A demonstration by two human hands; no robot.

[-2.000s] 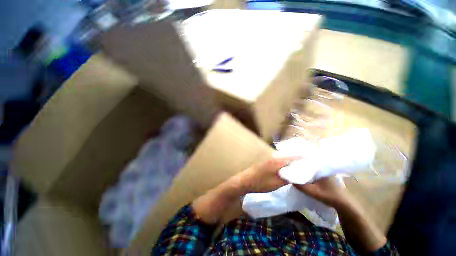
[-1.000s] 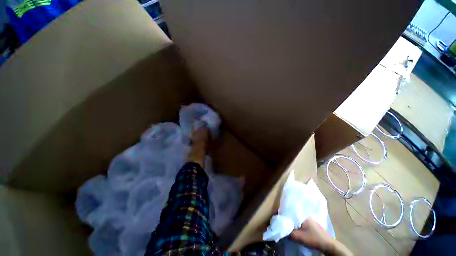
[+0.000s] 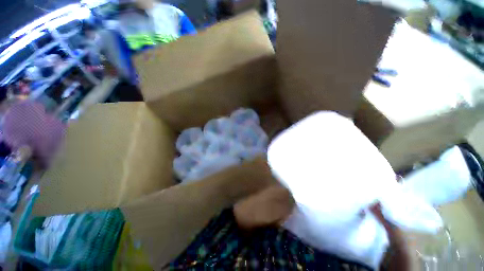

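A large white protective bag (image 3: 331, 164), puffed out and overexposed, is between my hands in front of the open carton's right side. My left hand (image 3: 264, 206) is blurred at the bag's lower left, its fingertips hidden behind the bag. My right hand (image 3: 390, 230) is blurred and grips the bag's lower right. Whether a clear shade is inside the bag cannot be told. Cloudy whitish round bundles (image 3: 220, 140) sit in rows inside the large brown carton (image 3: 212, 69). More white bag material (image 3: 443, 177) shows at the right.
A closed carton with a pale top (image 3: 424, 79) stands at the right, with dark blue handles (image 3: 383, 77) on it. A green crate (image 3: 90, 238) and a yellow crate (image 3: 132, 251) are at lower left. A person in blue (image 3: 154, 32) is beyond the carton.
My left hand has come out of the carton to the white bag. The bag is now raised and spread wide. The view has swung left, showing the crates and the person.
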